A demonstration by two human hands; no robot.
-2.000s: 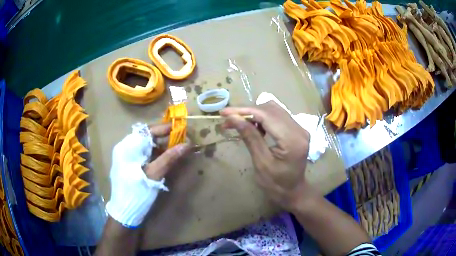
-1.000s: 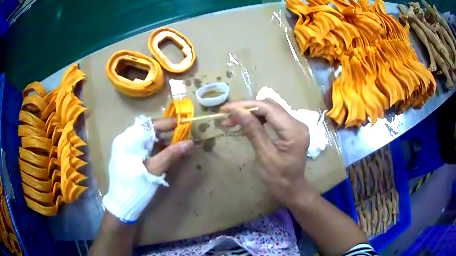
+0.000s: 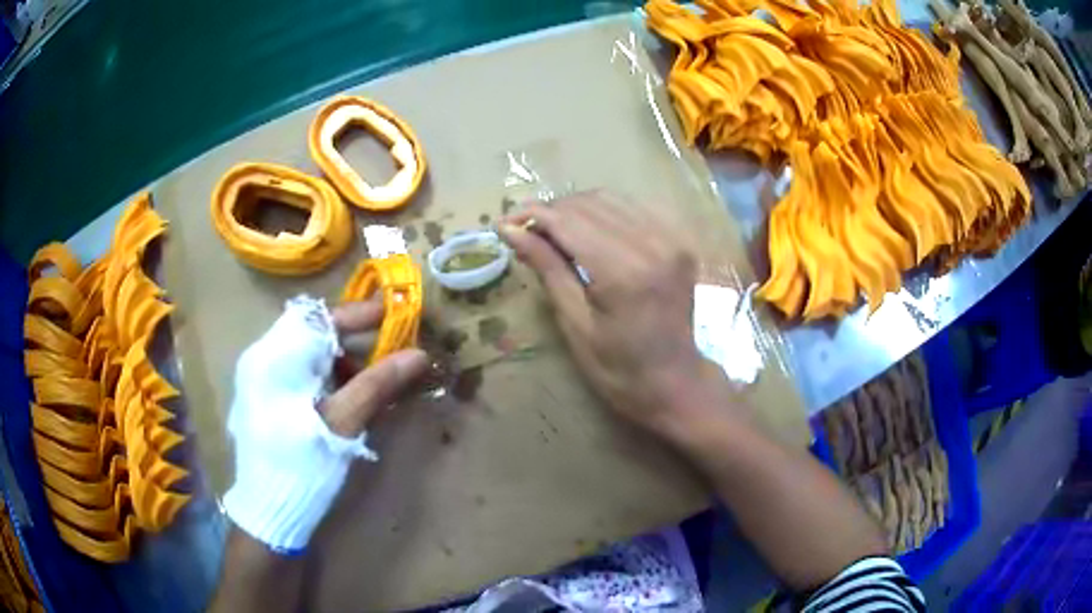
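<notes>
My left hand (image 3: 317, 413), in a white glove with bare fingertips, grips an orange ring (image 3: 401, 309) on edge between thumb and fingers. My right hand (image 3: 617, 293) is bare, slightly blurred, and pinches a glue stick (image 3: 522, 224); only a short bit of the stick shows. Its fingertips are at the right rim of the white glue cup (image 3: 469, 262), which has amber liquid inside. Two orange oval rings or ring stacks lie beyond my left hand, a thicker one (image 3: 281, 218) and one with a pale inner face (image 3: 368, 152).
Brown cardboard (image 3: 515, 479) with dark spots covers the table. Nested orange pieces (image 3: 102, 383) line the left. Orange strips (image 3: 862, 156) are heaped at right, with tan strips (image 3: 1024, 84) beyond. A blue crate (image 3: 954, 479) holds tan strips at lower right. White cloth (image 3: 728, 335) lies partly behind my right hand.
My right hand has moved from the orange ring to the glue cup, taking the stick off the ring. My left hand still holds the ring. The whole view has shifted slightly.
</notes>
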